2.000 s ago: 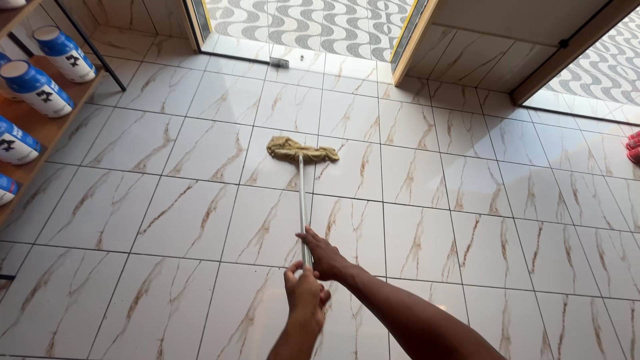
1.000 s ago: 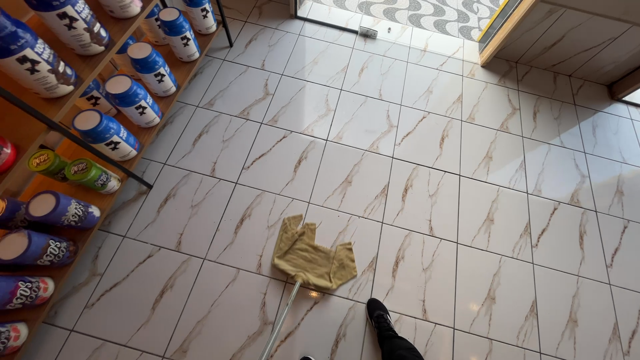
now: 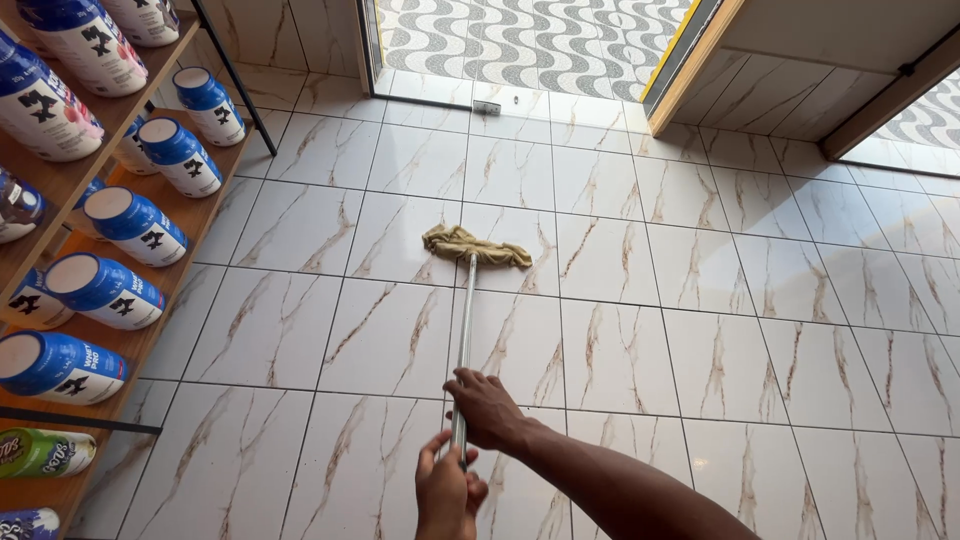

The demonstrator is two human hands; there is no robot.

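A long metal pole [image 3: 468,322] runs up from my hands to a mop head draped in a bunched tan cloth [image 3: 477,249], which rests on the marble-patterned tile floor [image 3: 390,337]. My right hand [image 3: 487,409] grips the pole from the right side, palm partly hidden. Lower down, near the pole's near end, my left hand [image 3: 448,484] is closed around it, fingers curled, the two hands almost touching.
At the left stands a wooden shelf unit [image 3: 217,176] with a dark metal frame and several blue-lidded supplement tubs [image 3: 135,225]. Beyond the floor is a glass door with a metal fitting [image 3: 486,107], a wooden door frame [image 3: 694,67] and wave-patterned paving [image 3: 525,45] outside.
Both hands are back in view on the pole; one second ago neither showed. The cloth, spread out flat then, is bunched now and nearer the doorway. The view has shifted widely.
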